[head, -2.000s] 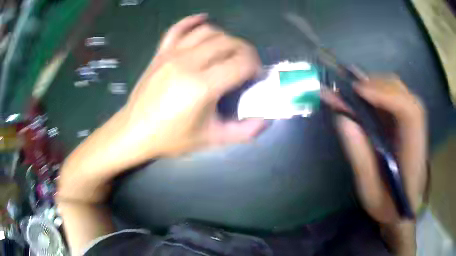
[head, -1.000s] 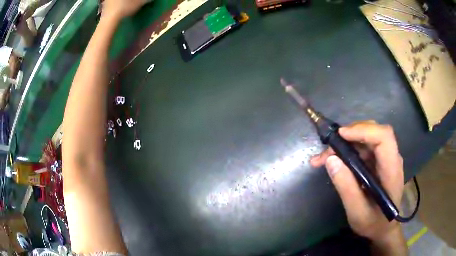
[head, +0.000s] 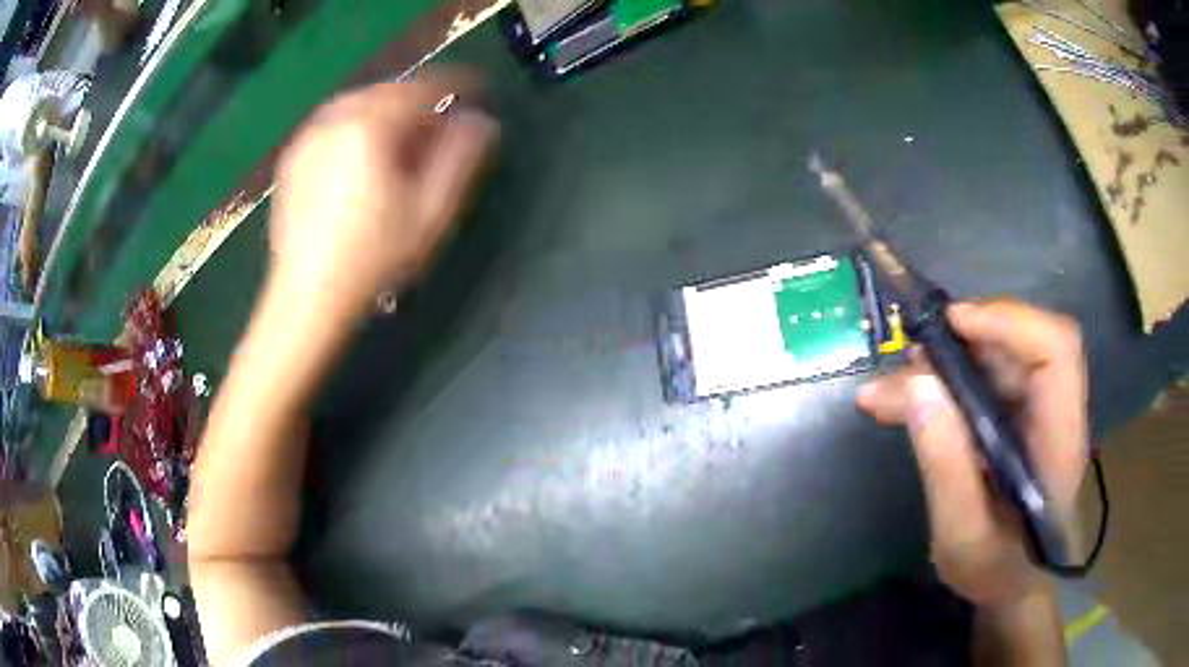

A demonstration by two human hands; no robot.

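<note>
The phone assembly (head: 737, 332) lies flat on the dark green mat in front of me, its silvery-white area at left and green circuit board (head: 822, 315) at right. A yellow flex cable (head: 893, 331) sticks out at its right end. My right hand (head: 998, 443) holds the soldering iron (head: 971, 391) like a pen, its tip above the mat, up and left of the hand. My left hand (head: 378, 176) is blurred, over the mat at the upper left, near a small wired component (head: 445, 103). Whether its fingers hold anything cannot be told.
More phone assemblies (head: 606, 37) lie at the top edge. A stained cardboard (head: 1108, 163) with wires is at the upper right. A tangled red bundle of wired components (head: 159, 404) and a small fan (head: 120, 628) are at the left. The green conveyor (head: 241, 111) runs along the upper left.
A phone assembly now lies at centre right, where the mat was bare a second ago. My left hand has come back from the conveyor side. My right hand has shifted slightly right with the iron.
</note>
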